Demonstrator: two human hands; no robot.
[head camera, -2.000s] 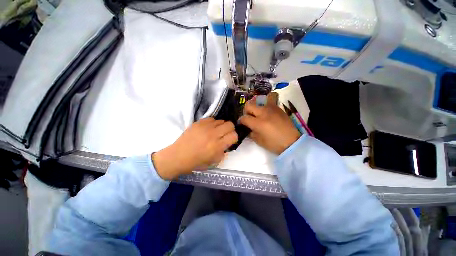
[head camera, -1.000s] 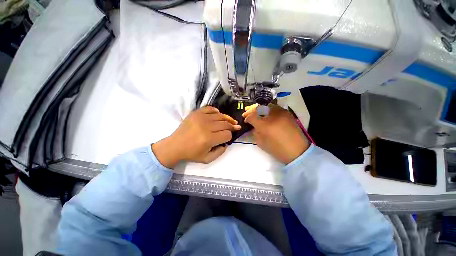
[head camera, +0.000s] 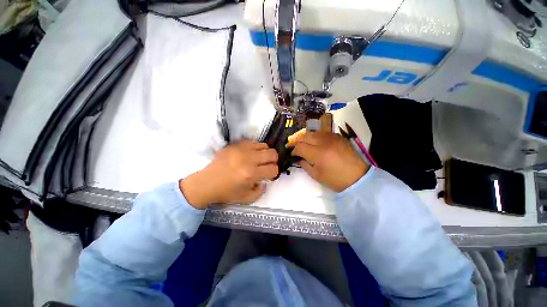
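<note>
A small black piece (head camera: 280, 135) lies under the presser foot and needle (head camera: 288, 110) of the white sewing machine (head camera: 372, 51). My left hand (head camera: 239, 171) holds its left edge, fingertips bent over the cloth. My right hand (head camera: 328, 157) pinches its right side close to the needle, beside a tan block (head camera: 327, 123). A pale grey garment panel (head camera: 180, 84) with a dark edge spreads left of the needle and runs to my left hand. My fingers hide part of the black piece.
A stack of pale panels with dark edges (head camera: 72, 108) lies far left. Right of the needle are snips with a pink handle (head camera: 363, 150), a pile of black pieces (head camera: 402, 141) and a black smartphone (head camera: 484, 186). A ruler strip (head camera: 276, 222) runs along the table's front edge.
The panel's dark right edge has shifted left, away from the machine head. The black piece has turned slightly and shows narrower between my hands. Both hands stay close to the needle.
</note>
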